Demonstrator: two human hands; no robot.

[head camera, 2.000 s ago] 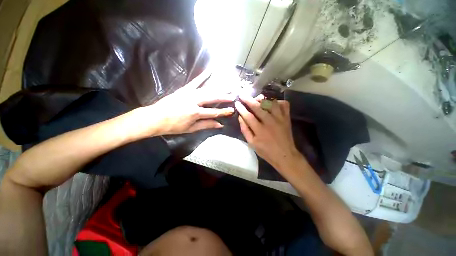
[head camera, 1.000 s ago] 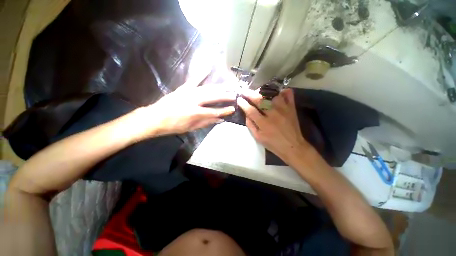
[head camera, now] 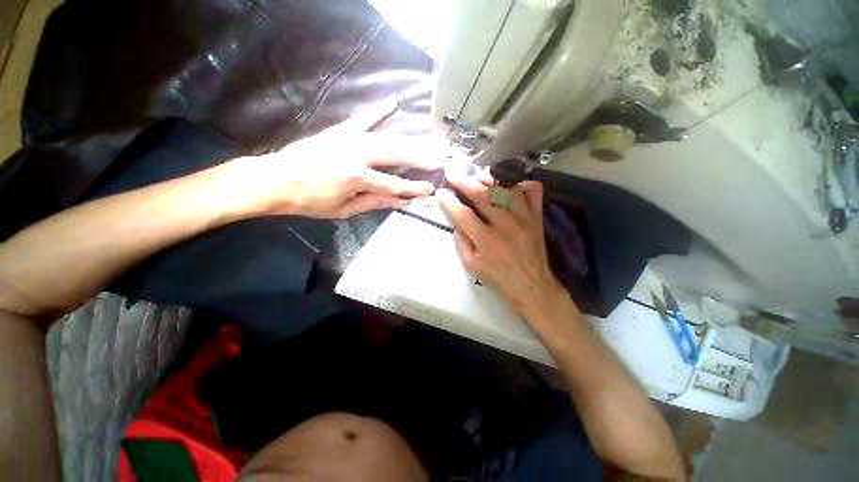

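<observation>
The dark, glossy faux leather panel (head camera: 198, 66) lies left of and behind the needle, its matte navy backing (head camera: 235, 268) folded over in front. More matte dark material (head camera: 622, 226) lies right of the needle. My left hand (head camera: 330, 174) is spread flat on the material, fingertips near the presser foot (head camera: 460, 151). My right hand (head camera: 504, 240) lies just right of it, fingertips pressing the material edge by the foot. The fingertips of both hands nearly meet. Lamp glare hides detail at the needle.
The cream sewing machine head (head camera: 584, 75) with a beige knob (head camera: 612, 142) stands over the work. Blue-handled snips (head camera: 678, 331) and a white control panel (head camera: 723, 375) are at the table's right. A red stool (head camera: 179, 405) and quilted silver-grey covering (head camera: 118, 367) are at lower left.
The dark material between my hands and the table's front edge has moved away toward the needle, baring more white bed. Both hands stay by the foot. The camera view has shifted slightly.
</observation>
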